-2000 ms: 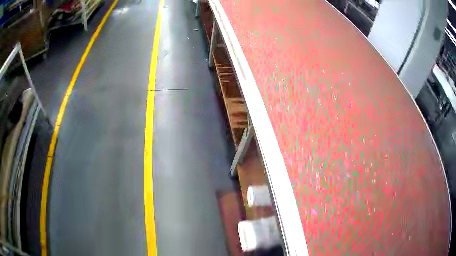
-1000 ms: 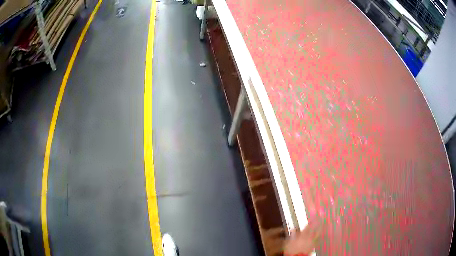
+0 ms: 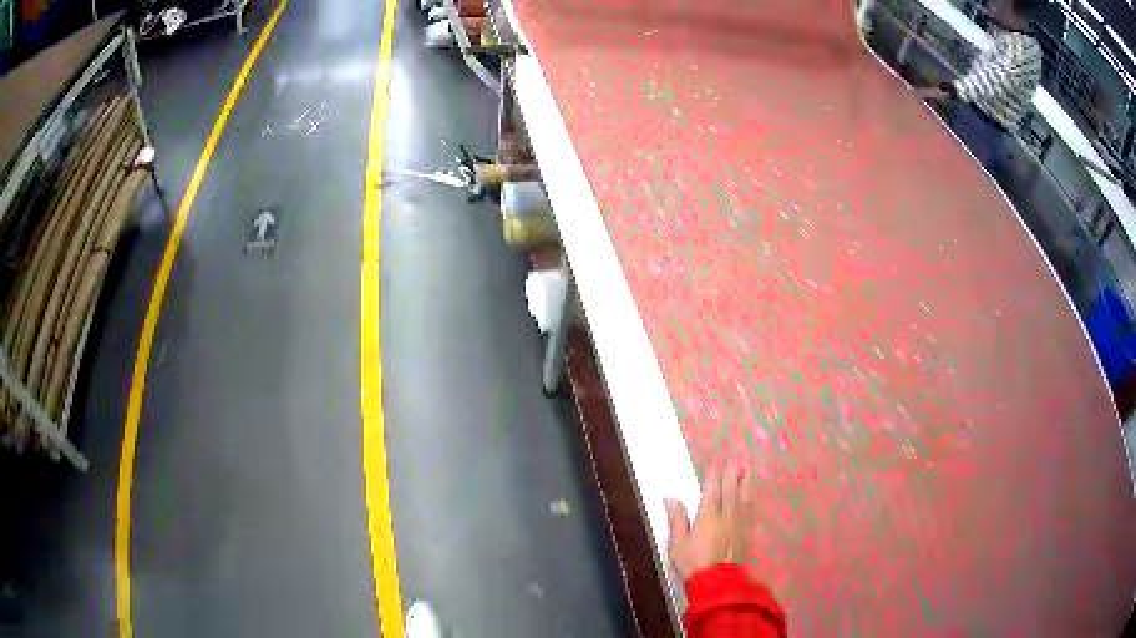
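A long printed fabric ply (image 3: 822, 299), red with small green and pale marks, covers the table and looks flat. Its near side runs along the white table edge (image 3: 598, 274). My right hand (image 3: 713, 533), bare below a red sleeve, is palm down at this edge in the lower middle. Its thumb is over the white rim and its fingers reach onto the fabric. It holds nothing that I can see. My left hand is out of the picture.
A person in a patterned top (image 3: 999, 81) is at the table's far side, an arm reaching to its edge. Rolls (image 3: 526, 209) stick out from under the table. A rack of long tubes (image 3: 81, 262) stands left of the yellow-lined aisle (image 3: 274, 374).
The view has moved forward along the table. My right hand, absent at first and blurred at the lower edge a second ago, now shows clearly at the fabric edge. The person opposite has come into view.
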